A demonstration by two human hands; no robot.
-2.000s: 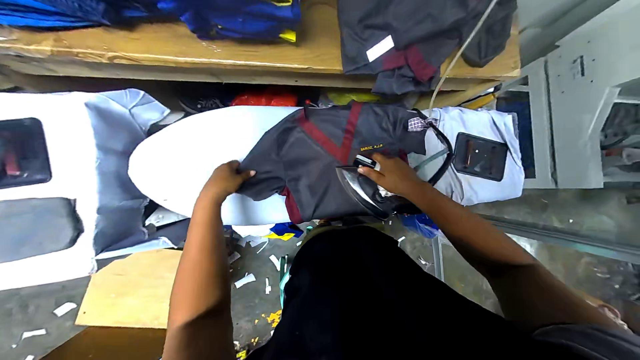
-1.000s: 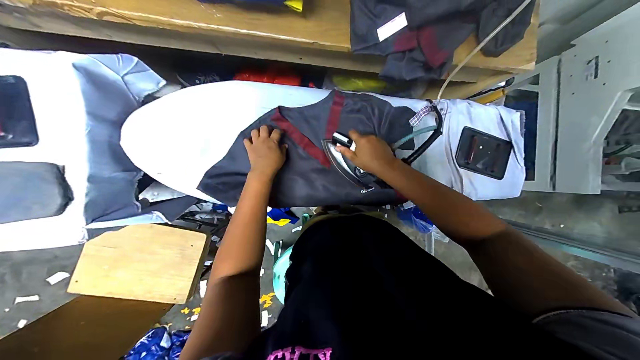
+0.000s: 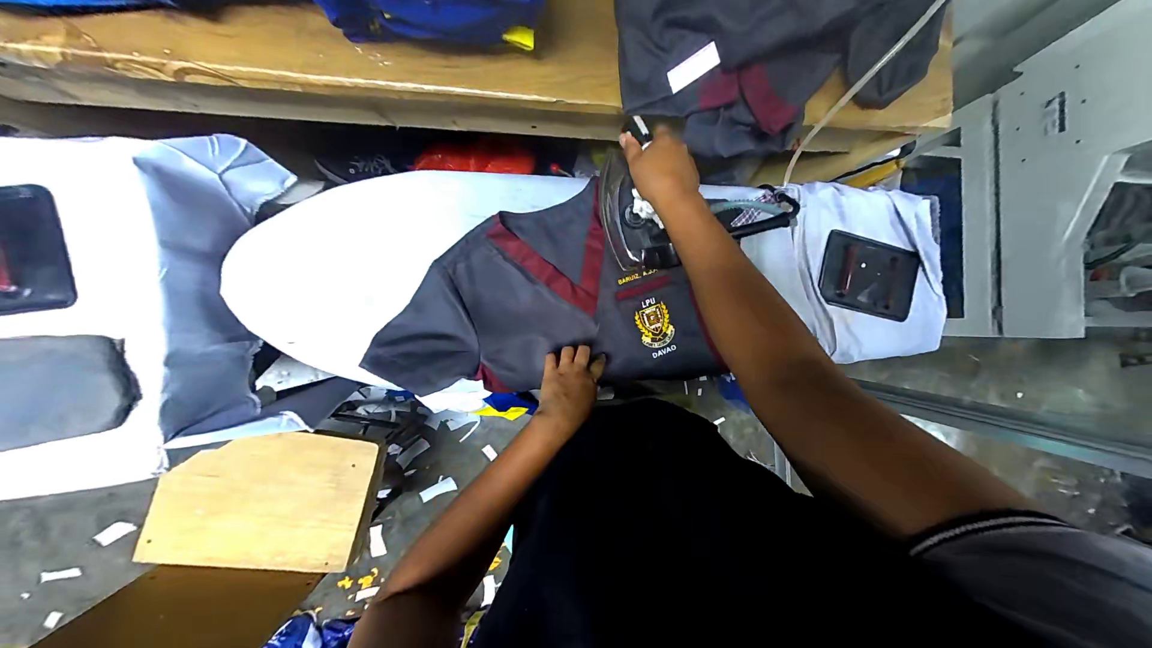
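A dark grey V-neck uniform top (image 3: 540, 315) with maroon trim and an embroidered crest lies over a white padded ironing board (image 3: 333, 252). My right hand (image 3: 661, 166) grips the handle of a steam iron (image 3: 634, 216), whose soleplate covers the shoulder side of the top, right of the neckline, near the board's far edge. A hose and cable run from the iron to the right. My left hand (image 3: 570, 382) rests on the garment's near edge, fingers on the cloth. Part of the iron is hidden by my right hand and forearm.
Behind the board runs a wooden table (image 3: 360, 67) bearing another dark grey garment (image 3: 720, 54) and blue cloth (image 3: 432, 18). A black iron rest (image 3: 869, 275) sits at the board's right end. To the left are a second white-covered board (image 3: 90, 378) and a plywood piece (image 3: 261, 499).
The top now lies with its crest showing. The iron in my right hand has moved toward the board's far edge, and my left hand has moved to the garment's near edge.
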